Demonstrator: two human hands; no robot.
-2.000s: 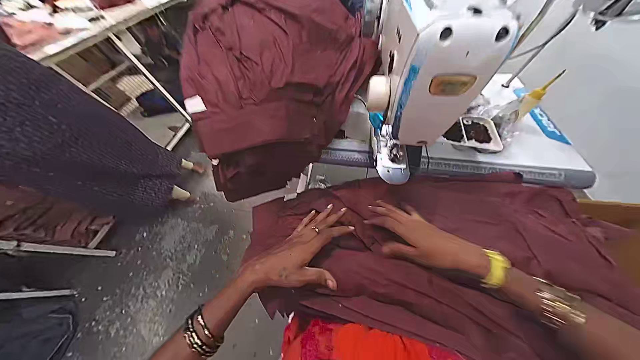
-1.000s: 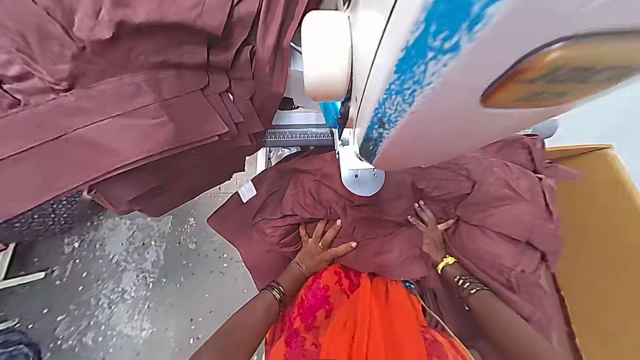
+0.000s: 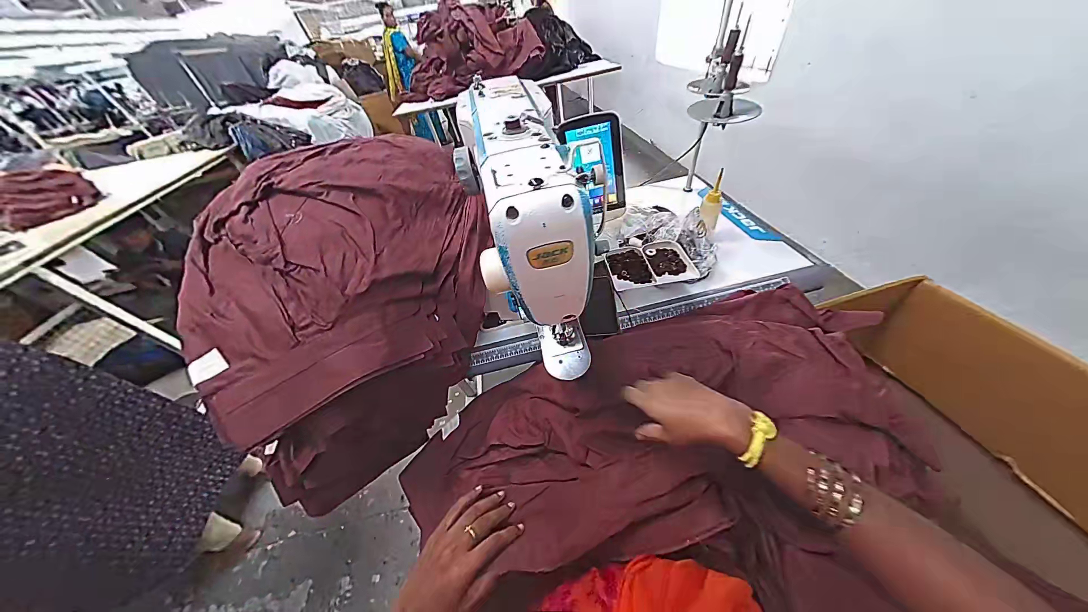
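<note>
A maroon garment (image 3: 595, 476) lies spread over my lap and the front edge of the machine table. My left hand (image 3: 467, 552) rests on its near left part, fingers spread, a ring on one finger. My right hand (image 3: 684, 412) is on the cloth right of the machine's foot, somewhat blurred, with its fingers bent; whether it pinches the fabric is unclear. A white and blue Jack sewing machine (image 3: 544, 246) stands just beyond, its presser foot area (image 3: 565, 353) over the far edge of the garment. Left of it a tall stack of maroon garments (image 3: 331, 280) hangs over the table edge.
Behind the machine's right side are a tray of dark buttons (image 3: 653, 265), a plastic bag (image 3: 663, 225), an oil bottle (image 3: 711, 208), a lit display (image 3: 595, 157) and a thread stand (image 3: 722, 110). A cardboard box (image 3: 977, 365) stands at the right. A person in dark patterned clothing (image 3: 102, 476) is at the left.
The view has swung up and back from a close look at the machine. My right hand has shifted on the garment nearer to the machine's foot, and its fingers are now bent.
</note>
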